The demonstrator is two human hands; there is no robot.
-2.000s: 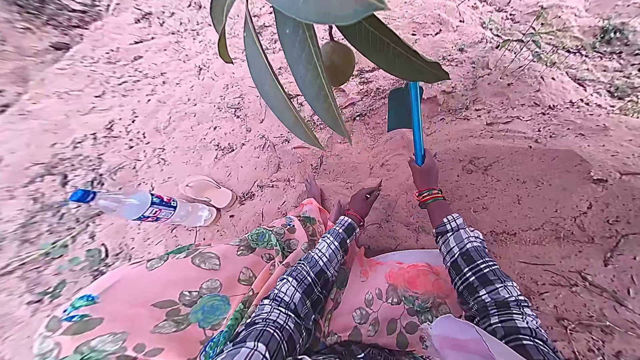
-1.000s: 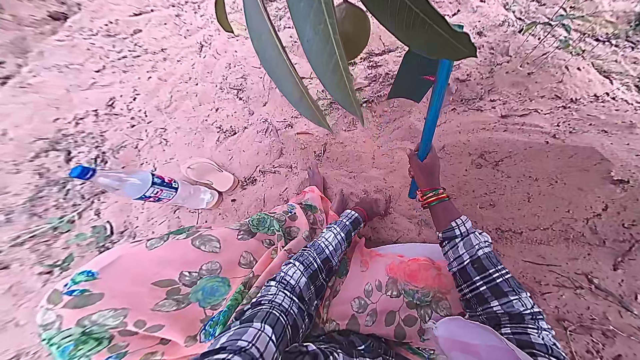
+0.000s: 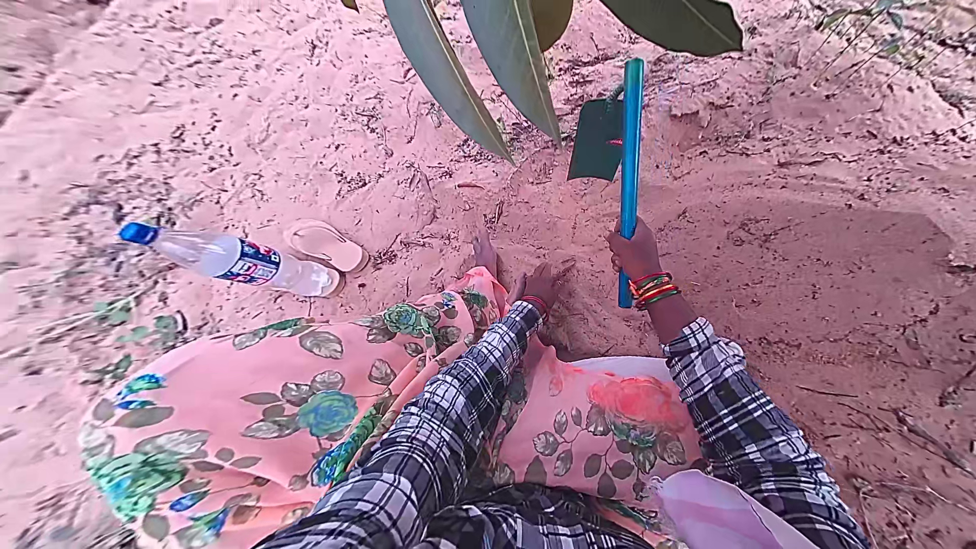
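Note:
My right hand [image 3: 637, 250], with several bangles at its wrist, grips the blue handle [image 3: 631, 145] of a short hoe near its lower end. The hoe's dark green metal blade [image 3: 595, 141] lies to the left of the handle's top, over the reddish soil. Whether the blade touches the ground I cannot tell. My left hand [image 3: 543, 285] is low at the soil between my feet, a red band at its wrist. Its fingers are spread and I see nothing in it. Both sleeves are black-and-white checked cloth.
A plastic bottle [image 3: 236, 261] with a blue cap lies on the left beside a pale sandal [image 3: 326, 244]. Long green leaves [image 3: 515, 61] hang at the top centre, partly over a round fruit [image 3: 550, 19]. Pink floral cloth [image 3: 267, 404] covers my legs. Twigs [image 3: 926, 435] lie at the right.
The hoe's handle was lifted and tilted to the right a second ago; now it stands nearly upright in view. My right hand has stayed closed on it throughout. The leaves sit higher in view.

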